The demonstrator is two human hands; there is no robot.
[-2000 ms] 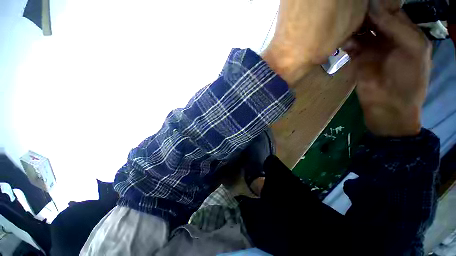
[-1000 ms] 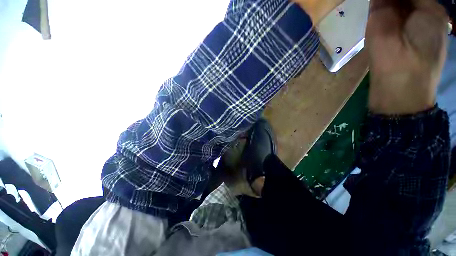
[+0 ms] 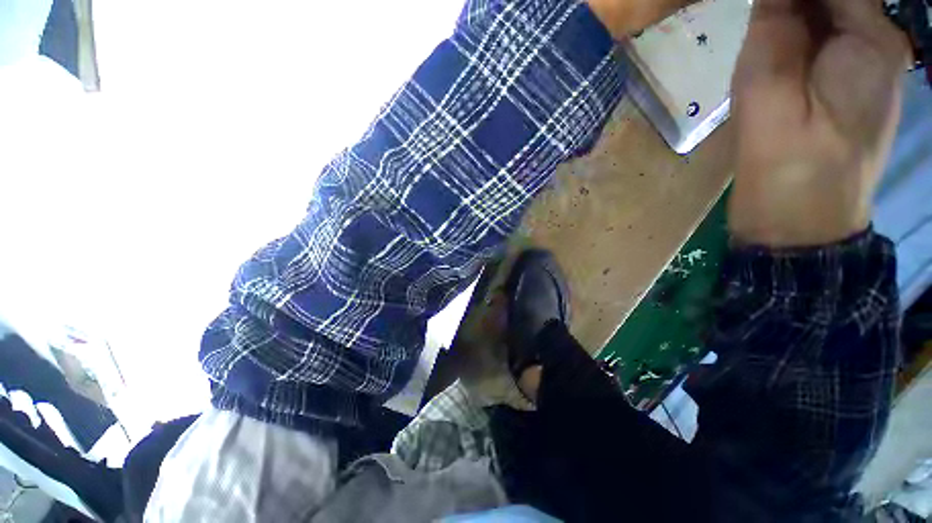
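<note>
A flat shiny metal base plate with screws [image 3: 690,77] lies at the top right on the brown table [image 3: 603,230], partly cut off by the top edge. My left hand [image 3: 639,14] is beside its left side, mostly out of the picture; its fingers do not show. My right hand [image 3: 833,87] is blurred, just right of the plate, with the back of the hand and wrist showing. Its fingers are cut off at the top, so any grip is hidden. A large overexposed white surface [image 3: 204,153] fills the left.
A worn green surface [image 3: 669,327] borders the brown table. A dark shoe-like shape [image 3: 537,296] with black cloth is at lower centre. Black cloth with white strips [image 3: 61,429] lies at lower left. A pale box [image 3: 90,363] is faint there. Blue material [image 3: 904,194] is at the right.
My left hand has moved up, mostly out of the picture. More of the metal plate shows. My right hand has shifted slightly up from its earliest position.
</note>
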